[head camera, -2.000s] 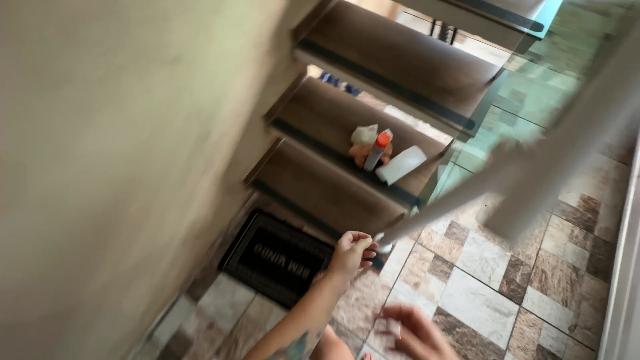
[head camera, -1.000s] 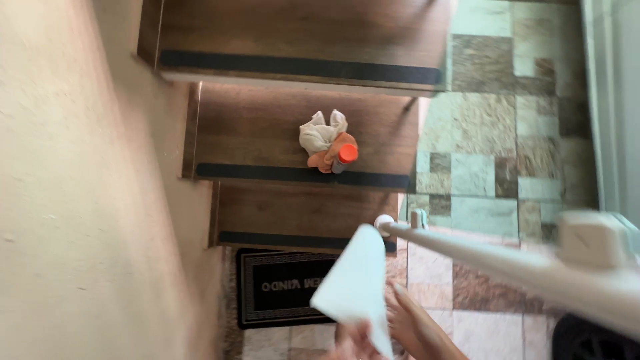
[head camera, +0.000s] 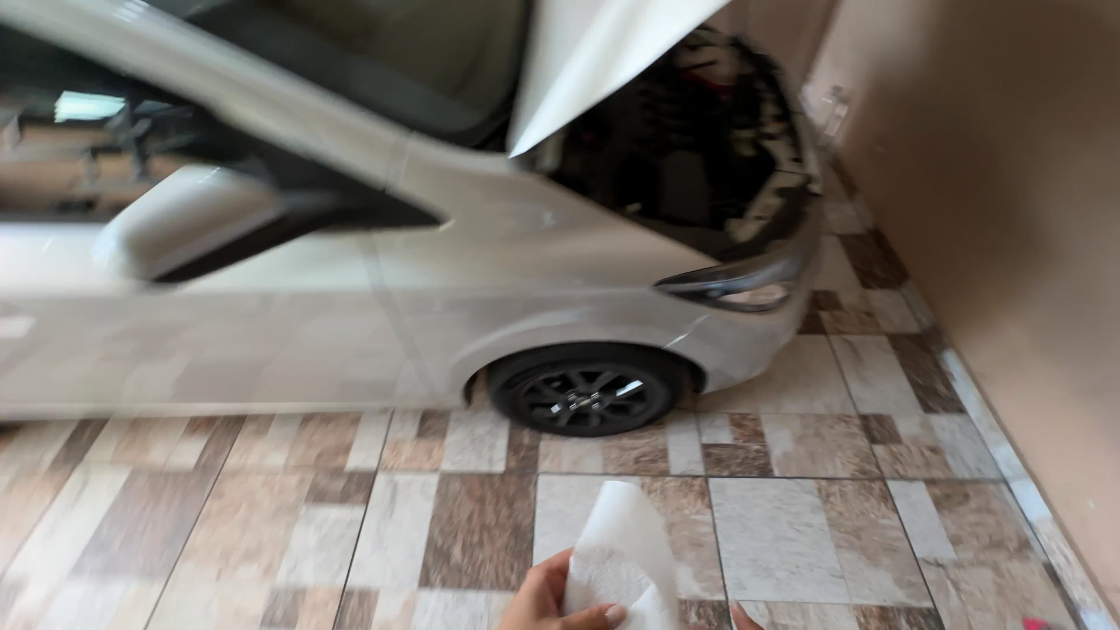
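My left hand (head camera: 560, 599) grips a folded white paper towel (head camera: 617, 542) at the bottom middle of the view, thumb in front and fingers behind. Of my right hand (head camera: 744, 617), only a fingertip or two shows at the lower edge, just right of the towel; whether it touches the towel is hidden. Beyond the hands stands a light-coloured car (head camera: 429, 306) with its hood (head camera: 604, 61) raised and the dark engine bay (head camera: 691, 157) exposed.
The car's front wheel (head camera: 584, 398) and headlight (head camera: 735, 289) face the tiled floor (head camera: 770, 534). A side mirror (head camera: 201, 219) juts out at the left. A beige wall (head camera: 989, 175) runs along the right, close to the car's front.
The view has swung from the stairs and doormat to the car. The white towel, on a step beside a red-capped container two seconds ago, was in my hands one second ago and is still held.
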